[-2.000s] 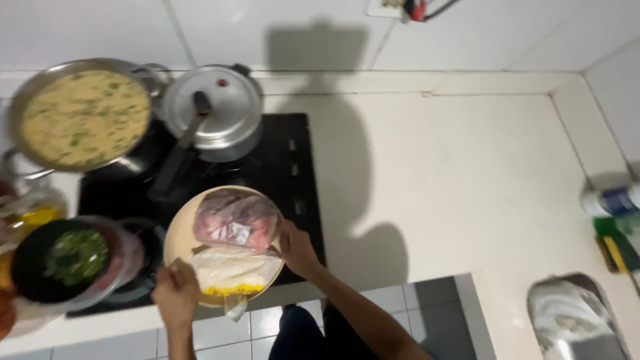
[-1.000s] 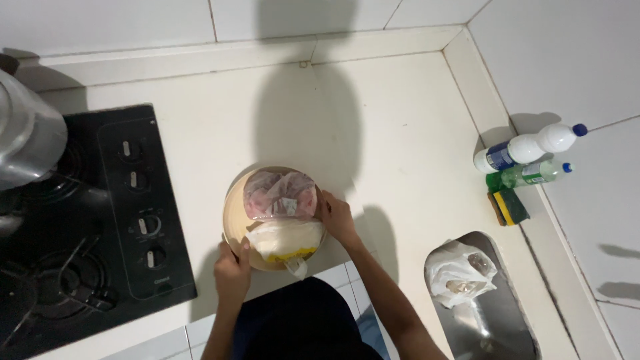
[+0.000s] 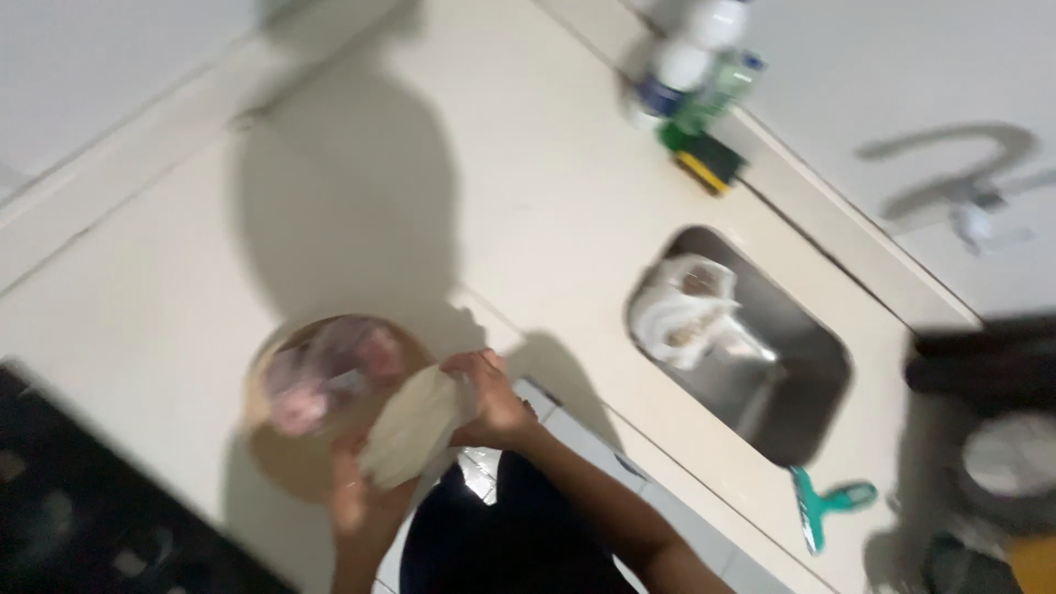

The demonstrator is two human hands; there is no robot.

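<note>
Between my left hand [image 3: 359, 495] and my right hand [image 3: 491, 400] is a pale, flat bag [image 3: 417, 425], gripped at both ends and held over the near right edge of a round tan plate or board [image 3: 285, 466]. A clear plastic bag of pinkish-red meat [image 3: 330, 375] lies on the round piece, beyond my left hand. The round piece rests on the pale countertop [image 3: 528, 206]. Motion blurs the view, so the pale bag's contents cannot be told.
A steel sink [image 3: 792, 363] on the right holds a white plastic bag [image 3: 685, 318]. Behind it stand a white bottle [image 3: 681, 62], a green bottle [image 3: 714, 95] and a yellow-green sponge [image 3: 709, 165]. A teal squeegee [image 3: 821, 503] lies near the sink; a black cooktop [image 3: 91, 511] is lower left.
Both hands have let go of the round piece's rim and lifted the pale bag off it. The meat bag remains there. The view has swung right, from the stove toward the sink.
</note>
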